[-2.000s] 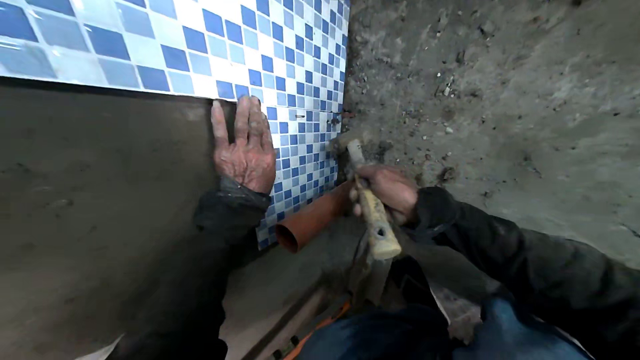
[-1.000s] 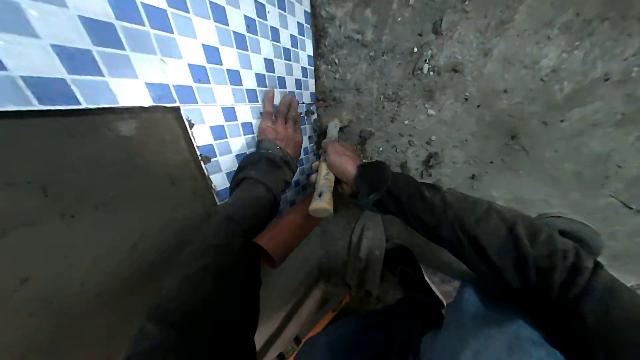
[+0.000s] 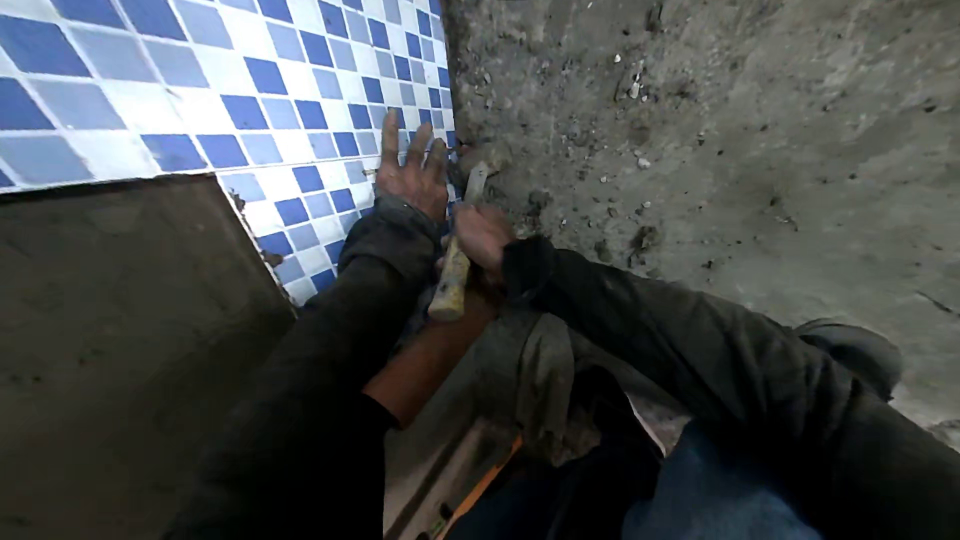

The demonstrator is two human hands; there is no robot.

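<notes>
Blue and white mosaic wall tiles (image 3: 270, 112) cover the upper left. Flat against them, near their right edge, rests my left hand (image 3: 412, 169) with its fingers spread and nothing in it. Just beside it, my right hand (image 3: 484, 236) grips the handle of a hammer or mallet (image 3: 451, 289); its head lies partly in shadow by the foot of the tiles, and its type is hard to tell. An orange-brown plastic pipe (image 3: 424, 367) runs below both hands, partly covered by my left sleeve.
Bare grey cement (image 3: 135, 337) borders the tiles at lower left. The rough concrete floor (image 3: 712, 150), strewn with rubble bits, spreads to the right. A grey cloth or sack (image 3: 544, 367) lies near my legs, beside an orange-edged tool (image 3: 487, 476). One shoe (image 3: 851, 349) shows at right.
My left hand has moved from the upper tile sheet's lower edge onto the tiles near the corner. My right hand, with the hammer or mallet, is now closer to it. The view has shifted.
</notes>
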